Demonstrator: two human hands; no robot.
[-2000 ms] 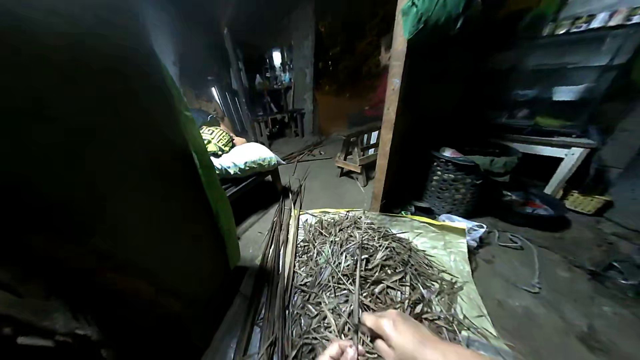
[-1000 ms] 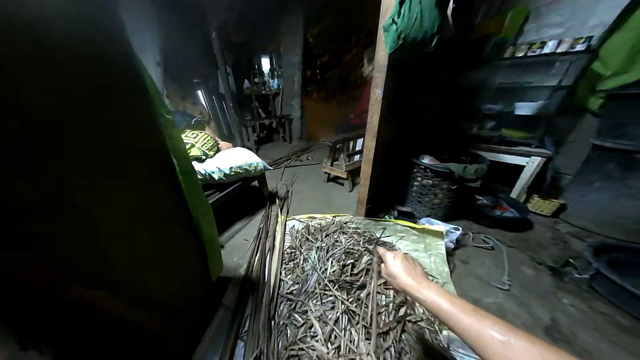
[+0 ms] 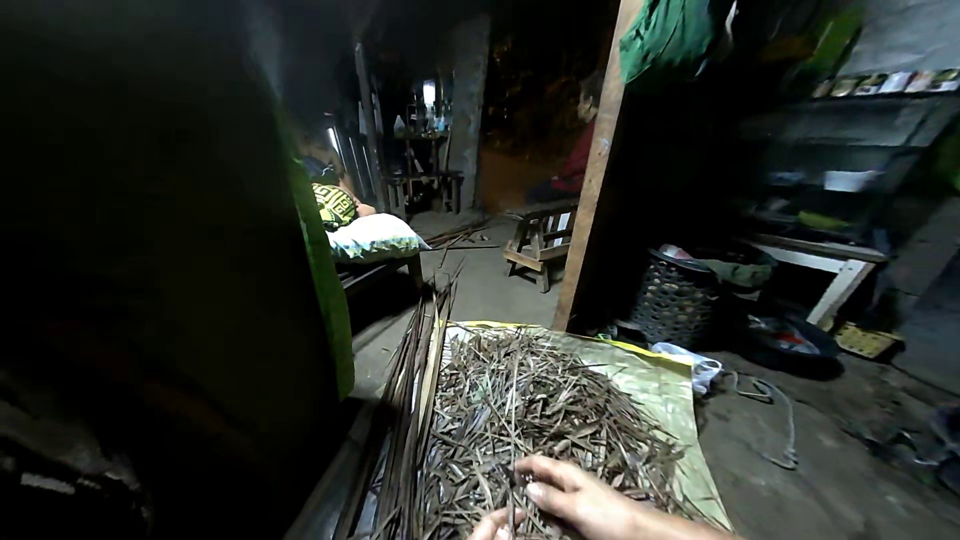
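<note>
A heap of short, dry brown leaf scraps (image 3: pixel 555 405) lies on a pale sheet with a yellow edge (image 3: pixel 667 375). Over the near part of the heap is my right hand (image 3: pixel 574 495), its thumb and forefinger at a thin upright strip (image 3: pixel 514 420) that looks like a leaf midrib. My left hand (image 3: pixel 495 525) shows only its fingers at the bottom edge, around the lower end of that strip. Long dry stalks (image 3: pixel 409 405) lie in a bundle along the left side of the heap.
A wooden post (image 3: pixel 592 165) stands beyond the sheet, with a black plastic basket (image 3: pixel 675 296) to its right. A rope (image 3: pixel 787 427) lies on the floor. Behind are a wooden bench (image 3: pixel 536 244), a pillow (image 3: pixel 379 238) and two people, partly hidden.
My right hand has come back from the far part of the heap toward me. My left hand, out of view one second ago, shows again at the bottom edge.
</note>
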